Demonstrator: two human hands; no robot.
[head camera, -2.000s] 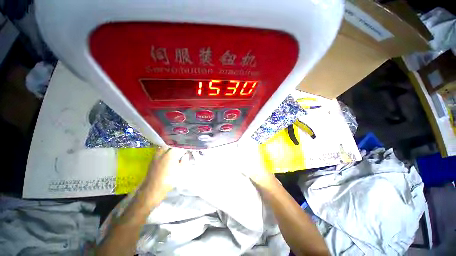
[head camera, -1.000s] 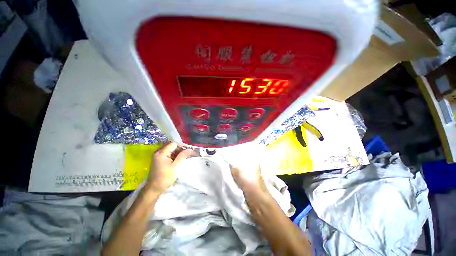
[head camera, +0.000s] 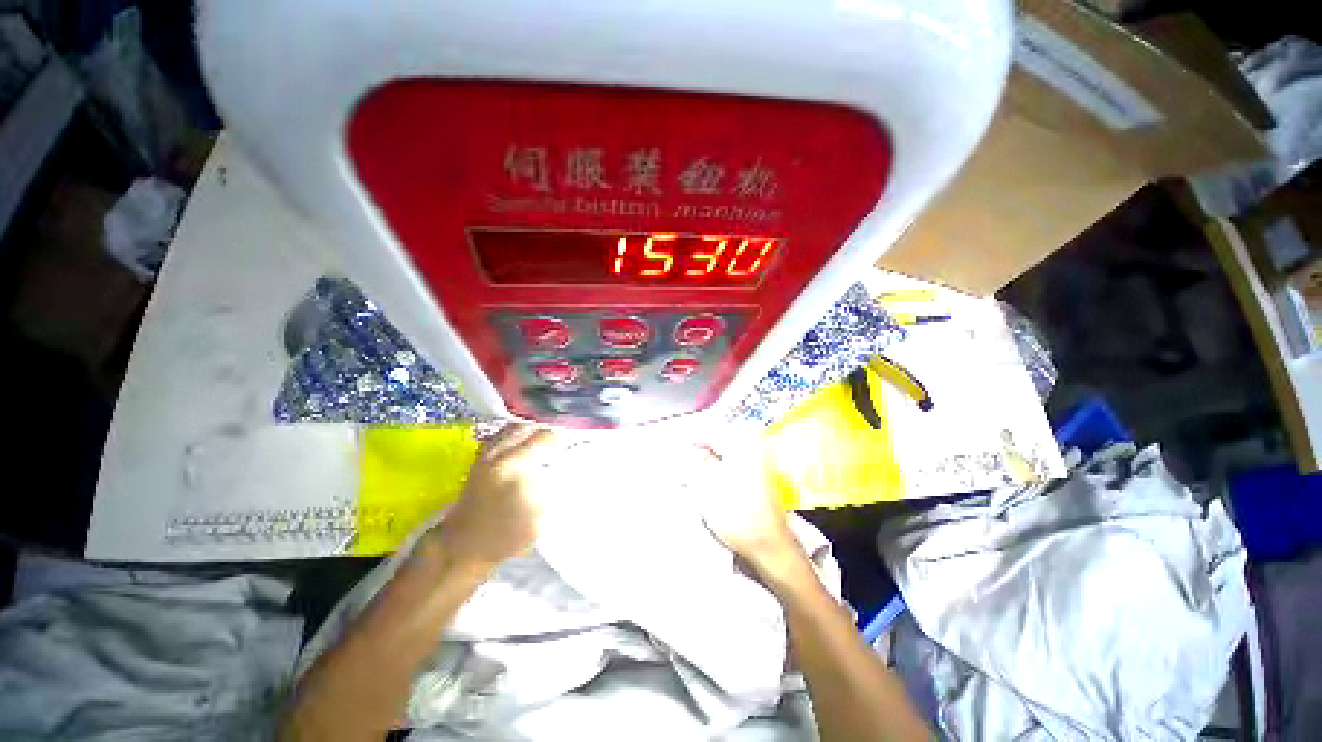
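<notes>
The white head of the button machine (head camera: 928, 87) fills the top centre, with a red panel (head camera: 638, 160) whose display reads 1530. A pale grey-white garment (head camera: 638, 580) lies bunched below it, its far edge under the head and lost in glare. My left hand (head camera: 510, 486) is at the garment's left side, just below the head, its fingers closed on the cloth. My right hand (head camera: 740, 500) is on the garment's right side, its fingers washed out by glare; it appears to grip the cloth. The dies are hidden.
Small shiny buttons (head camera: 363, 363) lie heaped left of the head, and similar pieces (head camera: 834, 348) lie right. Yellow-and-black pliers (head camera: 902, 383) lie beside them. A garment pile (head camera: 1058, 580) is at right, more cloth (head camera: 145, 652) at left. A cardboard box (head camera: 1015, 203) stands upper right.
Since one second ago, my left hand has moved a little right and my right hand has moved slightly up, both beside the cloth edge. The machine head appears shifted left in view.
</notes>
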